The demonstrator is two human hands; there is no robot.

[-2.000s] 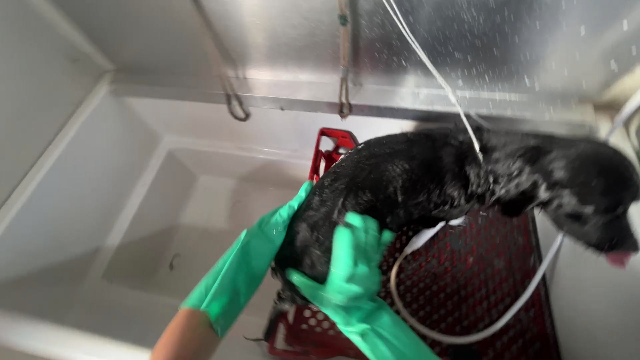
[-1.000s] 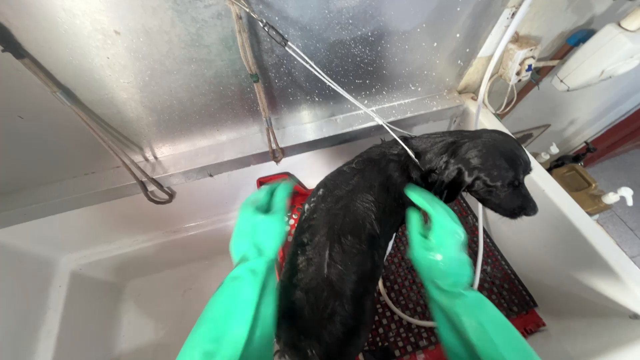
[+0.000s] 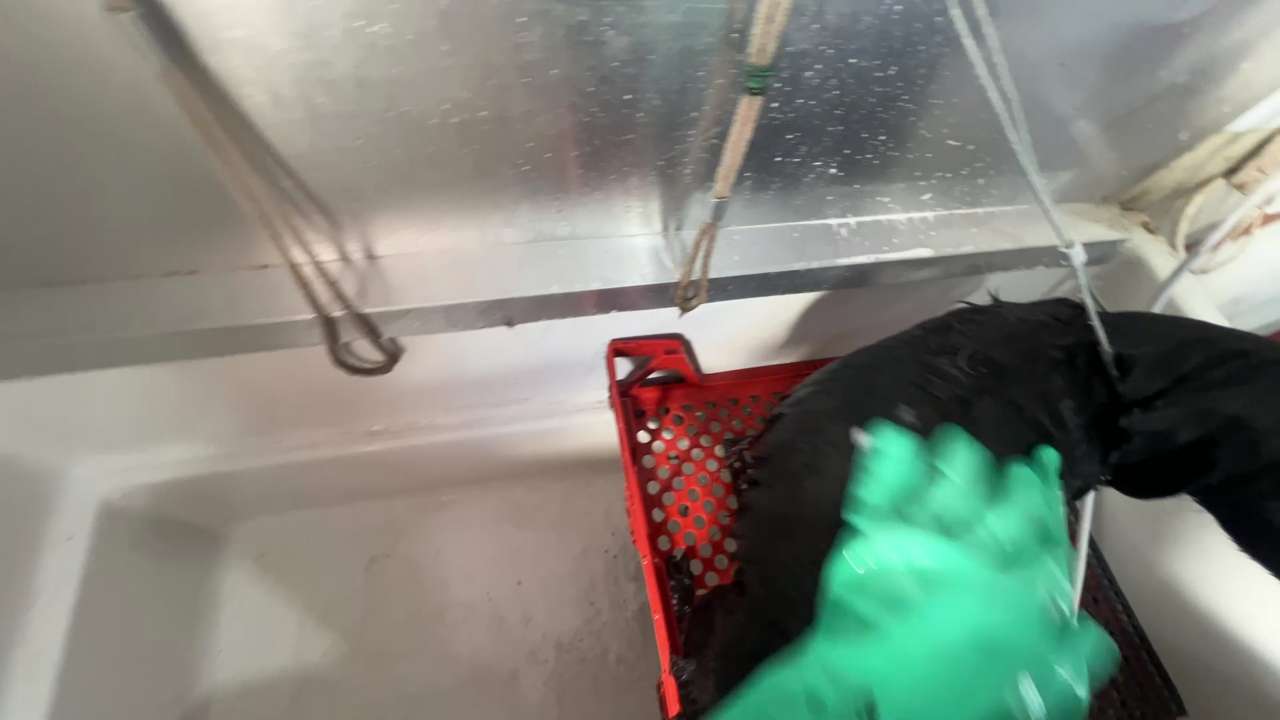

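Observation:
A black dog with a wet-looking coat stands in a red perforated plastic crate, its body curving to the right and its head outside the view. My left hand, in a green rubber glove and blurred, lies over the dog's side with the fingers apart, holding nothing. A thin white cord runs down from above to the dog's neck. Below the neck, a white line shows beside the glove. My right hand is not visible.
The crate sits in a white tub against a metal wall panel with water drops. Two looped tethers, one at the left and one near the middle, hang along the panel. A dark perforated mat shows at lower right.
My left hand has moved from the dog's left side onto its body. My right hand, seen near the dog's chest a second ago, has left the view. The view has shifted and come closer.

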